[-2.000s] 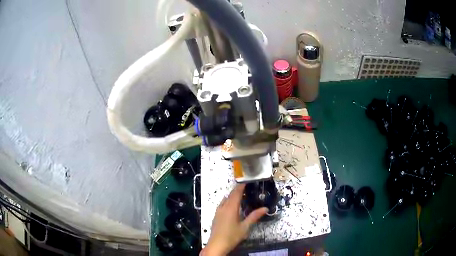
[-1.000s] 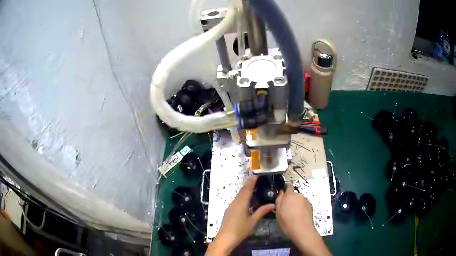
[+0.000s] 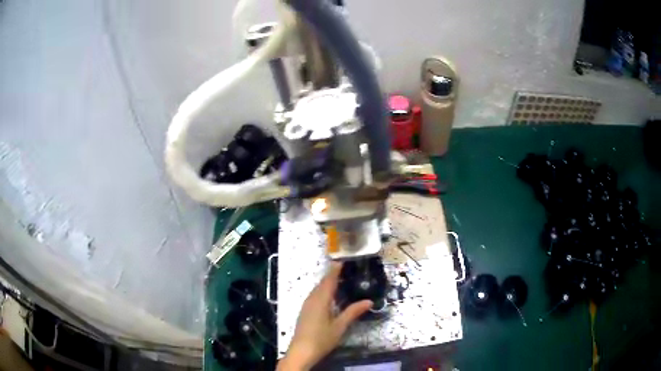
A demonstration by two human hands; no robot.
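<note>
A black round part (image 3: 363, 284) with a pale centre dot sits on the speckled base plate (image 3: 427, 315), directly under the press head (image 3: 355, 239) with its orange patch. My left hand (image 3: 322, 319) is at the part's left and front side, thumb and fingers around its edge. A silver ring shows beside my thumb. The fixture under the part is mostly hidden. My right hand is not in the picture.
More black parts are piled on the green bench at right (image 3: 591, 232), two stand nearer the plate (image 3: 483, 290), and several lie at left (image 3: 245, 323). Red-handled pliers (image 3: 420, 182), a red flask (image 3: 399, 124) and a beige flask (image 3: 438, 112) are behind. A white hose (image 3: 181, 138) loops left.
One second ago both hands were at the part; my right hand has since left the picture. My left hand stays at the part. The camera view has shifted.
</note>
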